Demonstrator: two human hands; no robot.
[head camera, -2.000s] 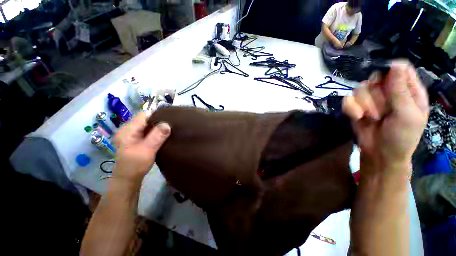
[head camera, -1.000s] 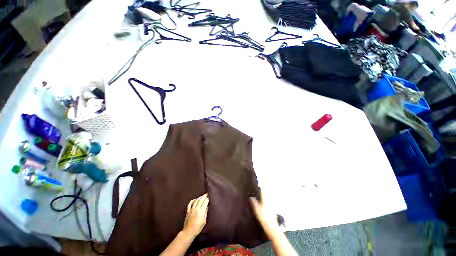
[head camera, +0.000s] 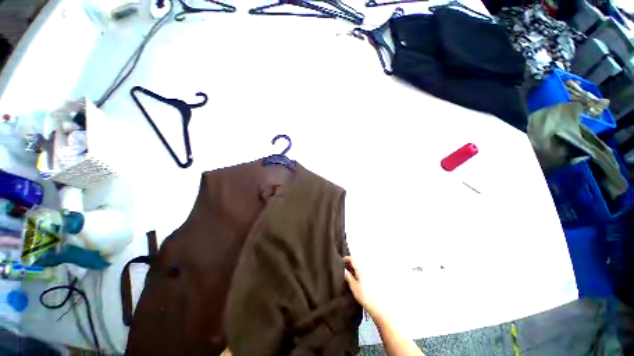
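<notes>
The brown sleeveless vest lies on the white table with a black hanger at its neck. One front panel is folded over, and a dark button shows on the left part. A brown fabric strip trails at its left. My right hand is at the vest's right edge, fingers partly hidden by the cloth, so its grip is unclear. Of my left hand only a sliver shows at the bottom edge, mostly hidden by the vest.
An empty black hanger lies up left. A red thread cone and a thin tool lie right. Black garments are at the upper right. A white basket, bottles and a dark cord are left. Blue bins stand beyond the table.
The vest went from held up to lying on the table. Since one second ago, its right front panel has bunched and shifted, and my left hand has dropped mostly out of sight.
</notes>
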